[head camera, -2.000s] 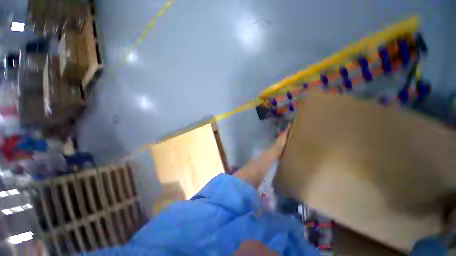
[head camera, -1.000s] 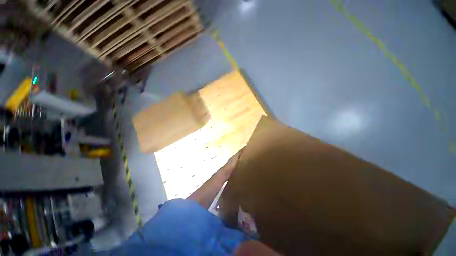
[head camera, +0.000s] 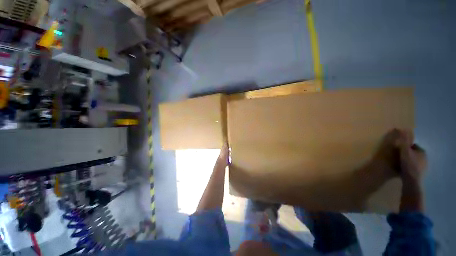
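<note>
A large brown carton (head camera: 320, 145) is in front of me, held between my two hands above the pallet (head camera: 200, 175). My left hand (head camera: 223, 155) is at the carton's left end, its fingers partly hidden in the narrow gap beside the other carton. My right hand (head camera: 407, 150) is on the carton's right end. A second brown carton (head camera: 191, 123) rests on the pallet's far left part, close beside the held one. The held carton hides much of the pallet. I cannot tell if its underside touches the deck.
Stacked slatted pallets (head camera: 200, 10) stand at the top. The grey-white machine frame (head camera: 60, 150) fills the left side, with purple and grey conveyor wheels (head camera: 90, 225) at lower left. Black-yellow tape (head camera: 151, 165) and a yellow line (head camera: 314, 45) mark the floor. My legs are below the carton.
The held carton has swung level and come up against the carton on the pallet, covering much of the deck. My right hand has come into view. The machine now shows larger at left.
</note>
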